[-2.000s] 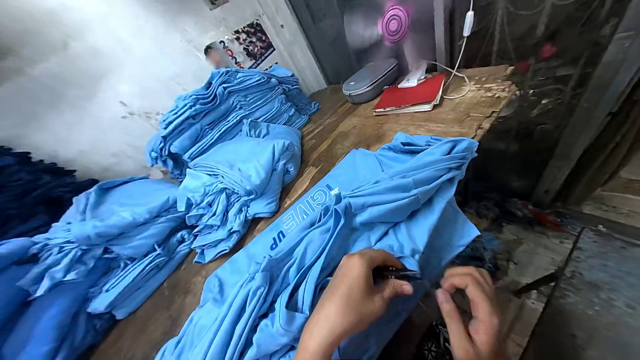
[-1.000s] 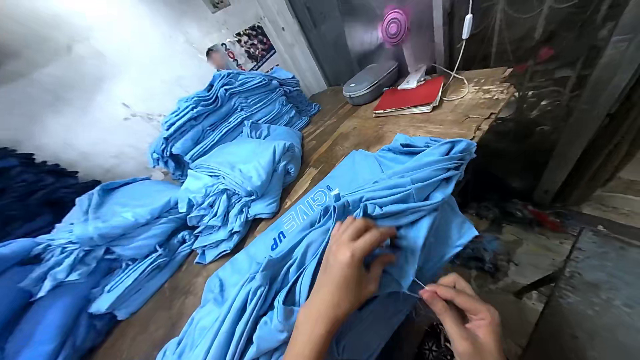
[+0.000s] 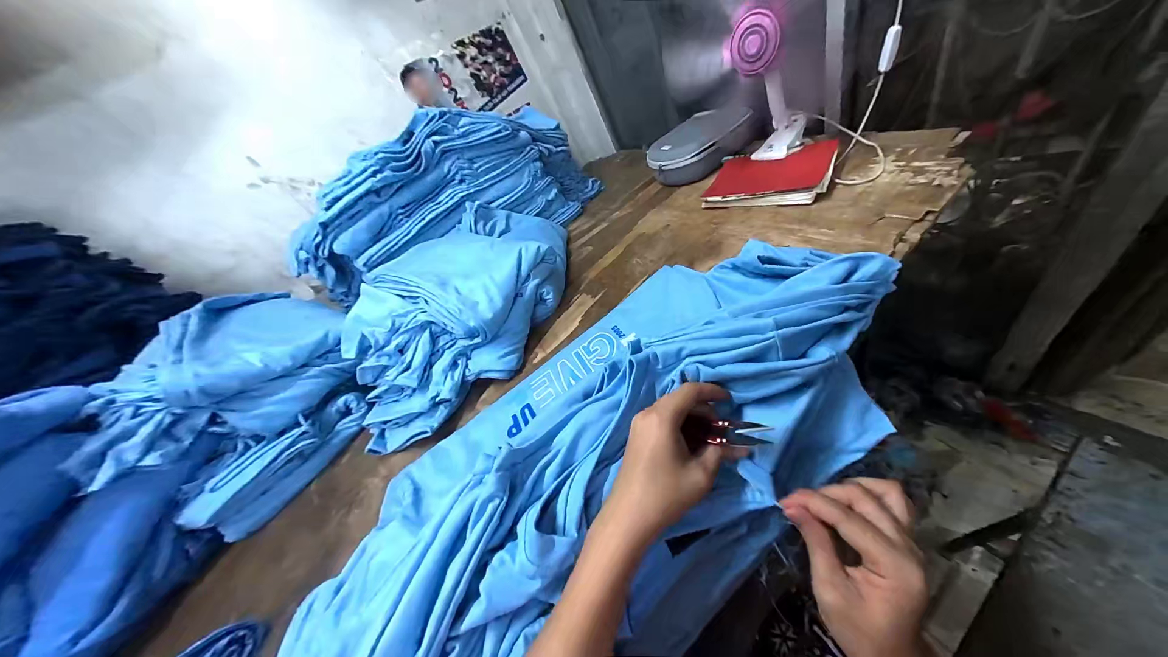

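Observation:
A light blue printed shirt (image 3: pixel 721 356) lies bunched along the near side of the wooden table, partly over its edge. Above its folds, my left hand (image 3: pixel 673 453) holds small thread snips (image 3: pixel 737 432), their two pointed blades apart and facing right. My right hand (image 3: pixel 862 547), lower and to the right, pinches the tip of the shirt's edge, or a thread there; which one cannot be told. The cloth is drawn to a point at those fingertips. Part of the snips is hidden in my left fingers.
Stacked light blue shirts (image 3: pixel 447 182) stand at the back left, with more blue garments (image 3: pixel 237 383) in front and a dark blue pile (image 3: pixel 73 310) at far left. A red notebook (image 3: pixel 774 173), a pink fan (image 3: pixel 756 41) and a grey case (image 3: pixel 698 146) occupy the table's (image 3: pixel 657 219) far end.
The snips' blades, hidden by my left hand one second ago, show again and point right over the cloth. My right hand stays near the shirt's lower edge.

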